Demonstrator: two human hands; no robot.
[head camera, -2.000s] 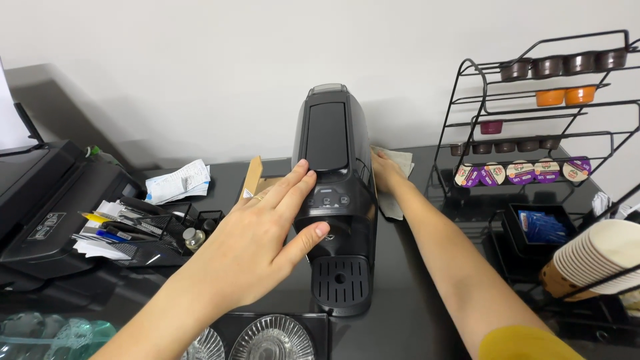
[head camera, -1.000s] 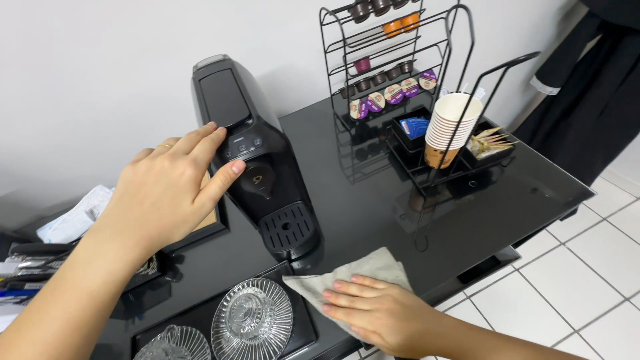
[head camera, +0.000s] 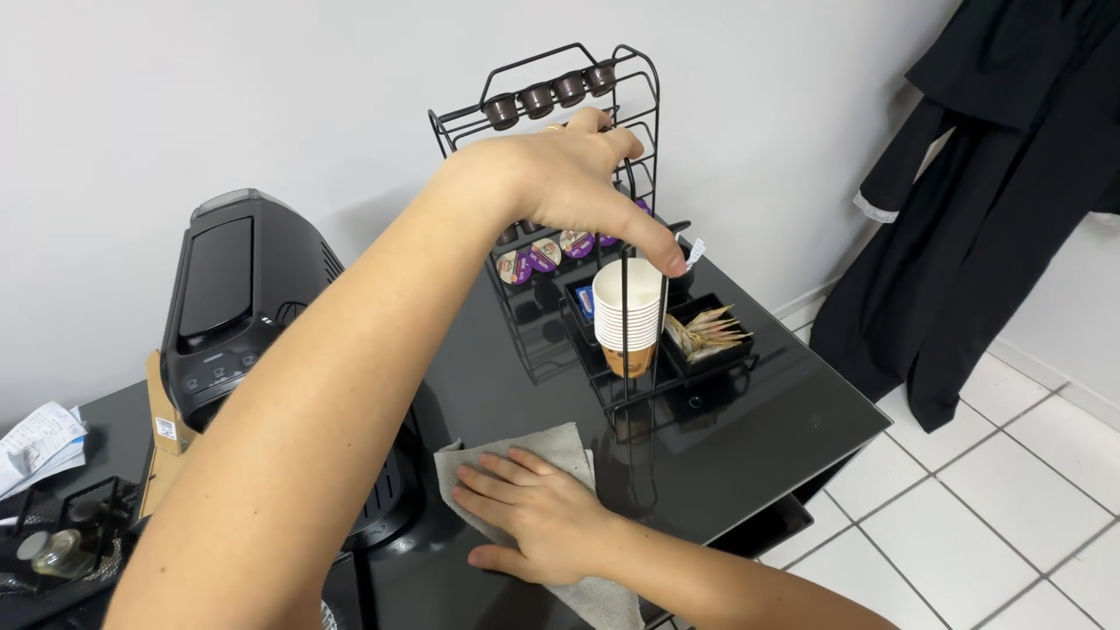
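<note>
My left hand (head camera: 586, 179) is stretched over the black wire holder (head camera: 662, 306), its fingers apart, in front of the black wire capsule rack (head camera: 656, 96). Its thumb is near the holder's wire beside a stack of paper cups (head camera: 628, 306); whether they touch I cannot tell. Flat on a grey cloth (head camera: 560, 446) lies my right hand (head camera: 534, 516), fingers spread, pressing it against the glossy black tabletop (head camera: 472, 385). Coffee capsules (head camera: 535, 101) sit in the rack. Behind my left forearm stands a black capsule coffee machine (head camera: 227, 280), partly hidden.
Beside the cups a black tray (head camera: 709, 337) holds small sticks or packets, with blue packets (head camera: 585, 302) on the other side. Papers (head camera: 39, 442) and a mesh organizer (head camera: 70, 534) lie at left. A drawer (head camera: 779, 525) juts out below the table edge. Black clothes (head camera: 919, 219) hang at right.
My left hand has left the coffee machine and moved right to the wire holder. My right hand, beside the machine at first, now lies with the cloth on the tabletop in front. The view has swung right.
</note>
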